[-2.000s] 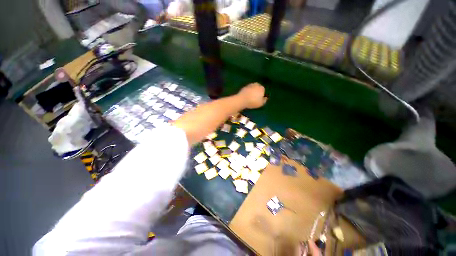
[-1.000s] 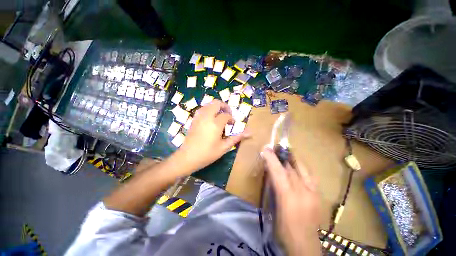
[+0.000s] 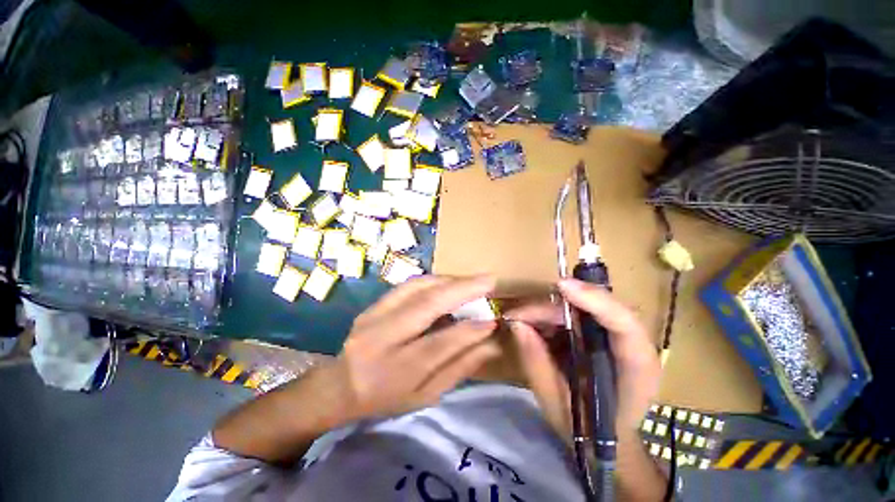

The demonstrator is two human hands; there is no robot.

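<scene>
My left hand (image 3: 417, 338) holds a white battery cell (image 3: 477, 310) with a yellow edge, low over the cardboard's near left part. My right hand (image 3: 613, 343) holds a black-handled soldering iron (image 3: 592, 294), tip pointing away from me, with a thin bent silvery tube (image 3: 560, 230) beside it. The right fingertips meet the left ones at the cell's right edge; whether they also pinch its leads is hard to tell. Many loose cells (image 3: 368, 230) lie scattered on the green mat. Blue circuit boards (image 3: 503, 160) lie at the cardboard's far edge and beyond.
A clear blister tray (image 3: 137, 309) with units in its pockets is at the left. At the right stand a black fan (image 3: 785, 186) and a blue box (image 3: 832, 333) of silvery bits. A cord with a cream plug (image 3: 675, 256) crosses the cardboard (image 3: 491, 235). A clear bag (image 3: 667, 93) lies behind.
My left hand has moved from the far side back to the cell pile, then to the cardboard with a cell. My right hand has come in beside it with the iron. The view has turned downward.
</scene>
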